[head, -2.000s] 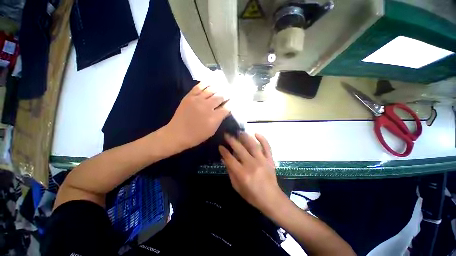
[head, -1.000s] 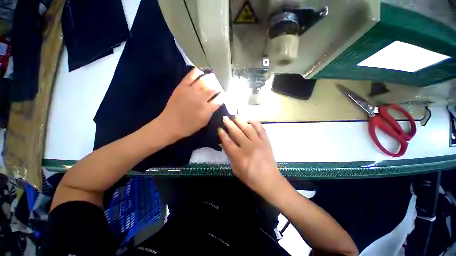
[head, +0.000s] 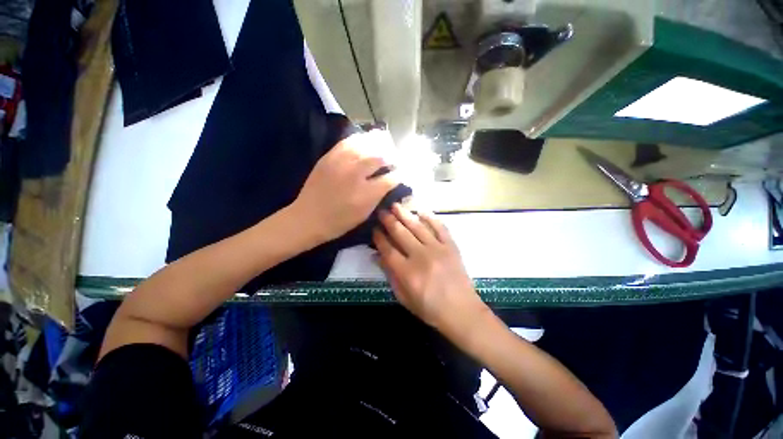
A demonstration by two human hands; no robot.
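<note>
A dark cut panel (head: pixel 249 146) lies on the white table left of the sewing machine, its near end bunched under my hands. My left hand (head: pixel 348 189) presses on the panel beside the needle area, fingers toward the bright lamp. My right hand (head: pixel 422 261) holds the panel's dark edge at its fingertips, just below and right of my left hand. The presser foot area (head: pixel 444 159) of the sewing machine (head: pixel 592 51) is just right of my left fingertips. Lamp glare hides the needle and the cloth edge there.
Red-handled scissors (head: pixel 665 214) lie right of the needle. A black palm-sized object (head: pixel 506 151) lies on the machine bed. More dark panels (head: pixel 167 56) lie at the left, beside a brown board (head: pixel 64 171). A blue crate (head: pixel 233 356) stands below the green table edge (head: pixel 558 290).
Since the earlier frames, the dark cloth between my hands has bunched into a small fold near the needle. My hands stay close together. The view has shifted slightly.
</note>
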